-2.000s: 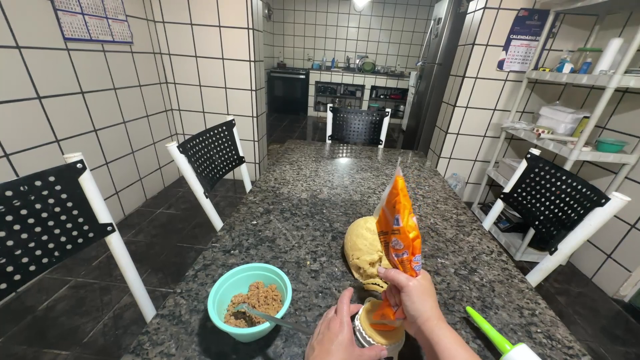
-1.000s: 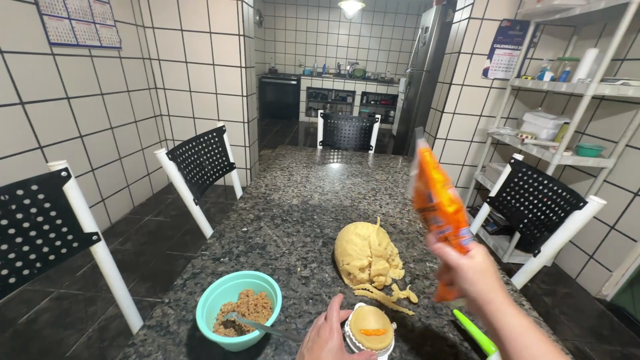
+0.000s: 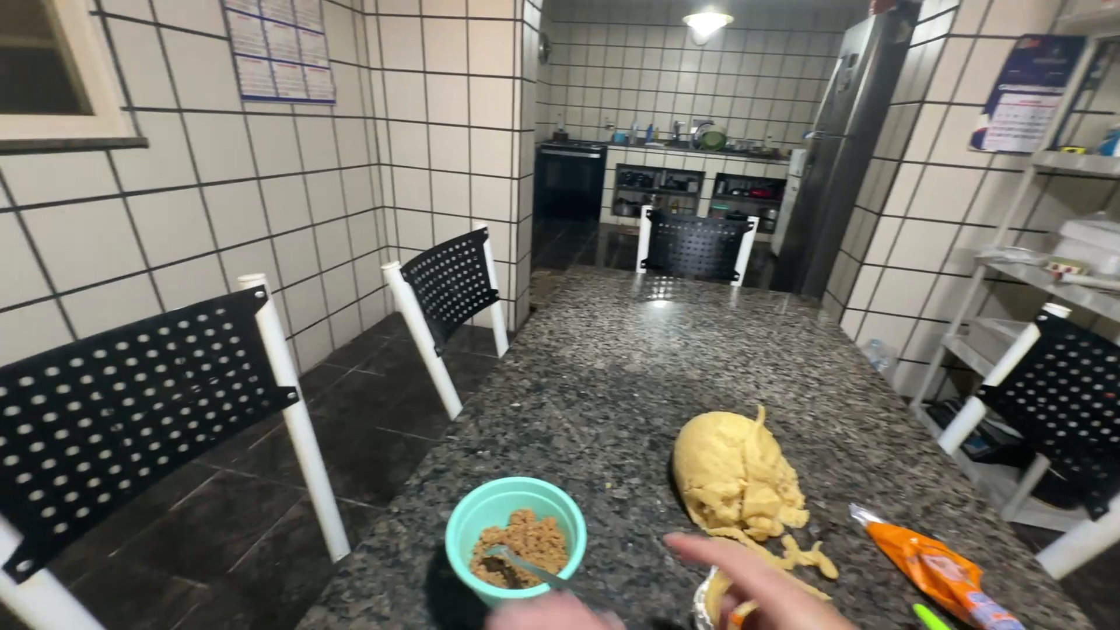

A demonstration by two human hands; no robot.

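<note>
A turquoise plastic bowl [image 3: 455, 534] holds brown crumbly filling [image 3: 534, 538] and a metal spoon [image 3: 529, 564]. My left hand [image 3: 556, 611], blurred and cut off by the bottom edge, is at the spoon's handle; its grip is hidden. My right hand [image 3: 770, 582] is over a small dough-lined mold [image 3: 703, 602], a finger pointing up and left; whether it holds the mold is unclear. Some orange shows inside the mold. A lump of yellow dough [image 3: 731, 472] lies beyond it, with loose dough scraps [image 3: 809, 556] alongside. An orange piping-style bag [image 3: 932, 560] lies flat at the right.
A bright green tip [image 3: 929, 617] shows at the bottom edge, left of the bag. The speckled granite table [image 3: 604, 376] has black perforated chairs around it, two at left [image 3: 149, 385] [image 3: 451, 280], one at the far end [image 3: 696, 245] and one at right [image 3: 1063, 394].
The orange bag, held in my right hand earlier, now lies on the table. My left hand has moved from the mold toward the bowl, and my right hand has come over the mold.
</note>
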